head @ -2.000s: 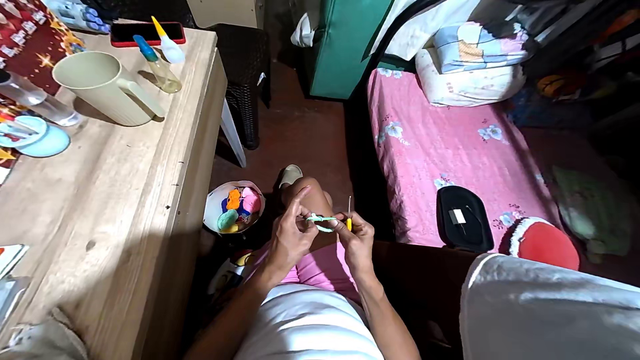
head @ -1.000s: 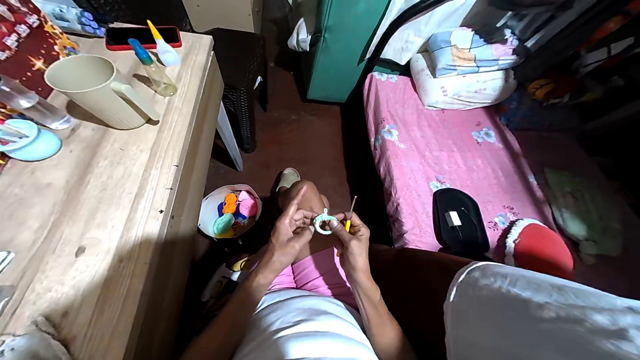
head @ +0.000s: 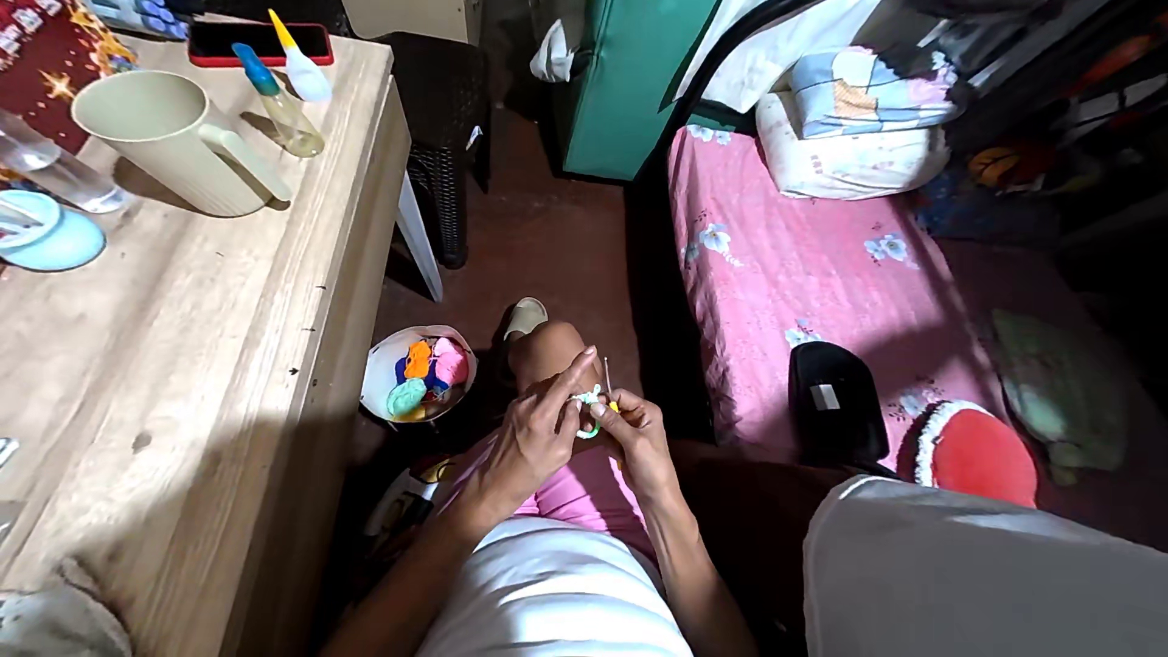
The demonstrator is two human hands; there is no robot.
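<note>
Above my lap, my left hand [head: 546,424] pinches a small ring of pale green and white crochet work [head: 589,422], its index finger stretched out upward. My right hand [head: 637,438] holds a crochet hook [head: 609,376] with a yellow handle, its thin metal shaft pointing up, and its thumb touches the ring's right side. Whether yarn is looped on the hook is too small to tell. To the left of my knee, a white round bin [head: 376,376] holds orange, pink, blue and mint yarn.
At left stands a wooden table [head: 210,301] with a beige mug [head: 173,146], small squeeze bottles [head: 297,128] and a red-edged phone [head: 260,44]. A bed with a pink floral sheet [head: 776,265] is at right, bearing a black case [head: 835,401] and a red cushion [head: 981,456].
My left index finger has stretched upward, away from the ring. The ring and hook remain between my hands.
</note>
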